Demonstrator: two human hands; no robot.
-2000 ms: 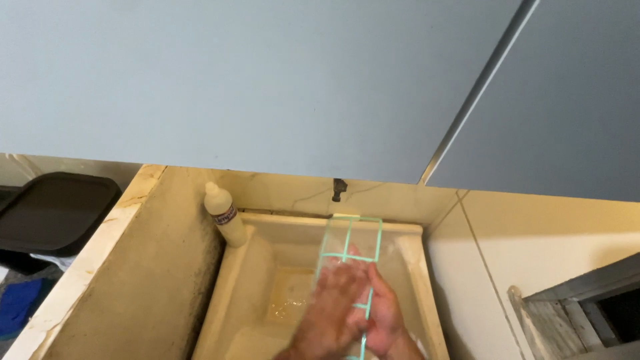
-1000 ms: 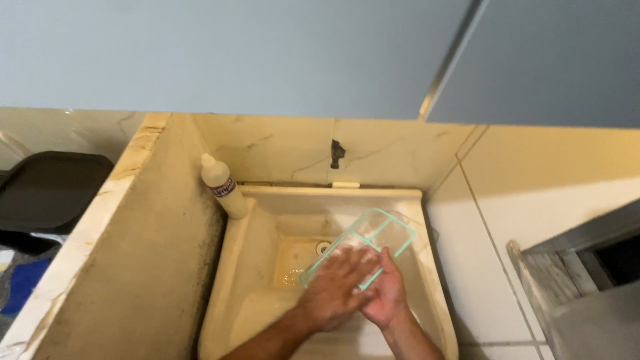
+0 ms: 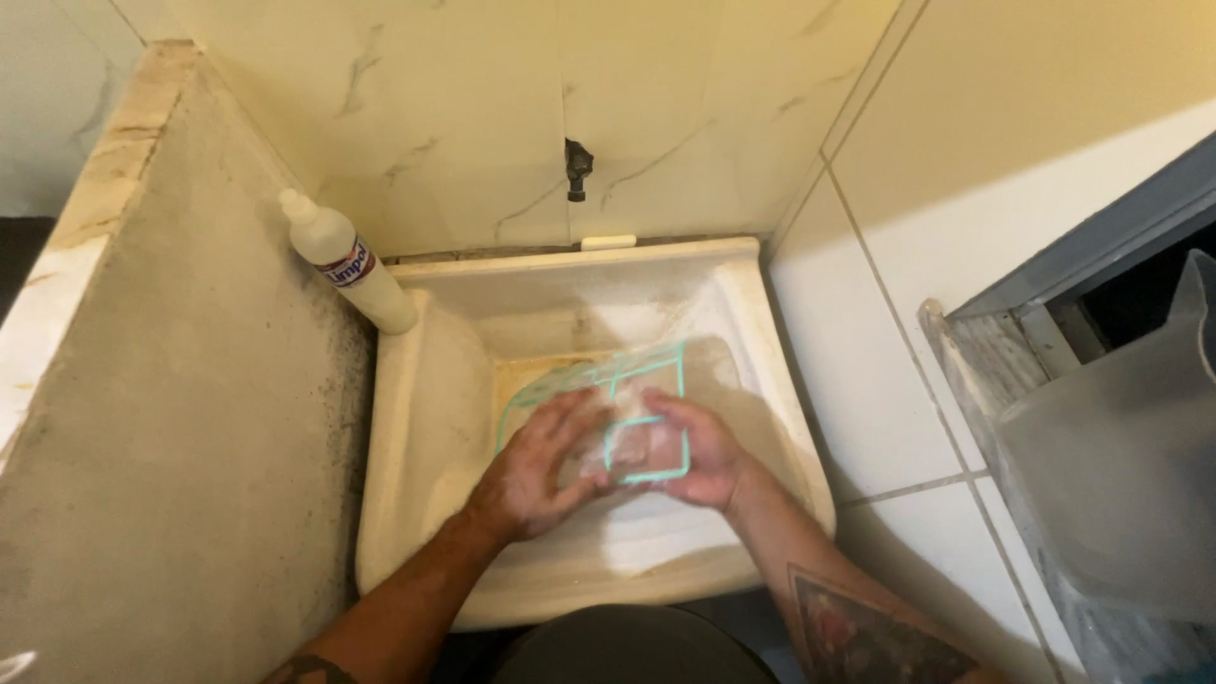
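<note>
A clear plastic panel with turquoise edging and dividers, perhaps a container lid, is held over the white laundry sink. My left hand, blurred and whitish as if with suds, is spread at the panel's left side; whether it grips or only touches is unclear. Around the right edge of the panel my right hand is closed, thumb toward the middle. Part of the sink's floor and its drain are hidden behind the panel and hands.
A detergent bottle leans on the sink's back left corner. A black tap juts from the wall above a pale bar. A rough partition rises at left; a grey translucent plastic container stands at right.
The panel has turned and tilted between my hands. My left hand has moved off its face toward the left side. The view has dropped, and the cabinet is out of frame.
</note>
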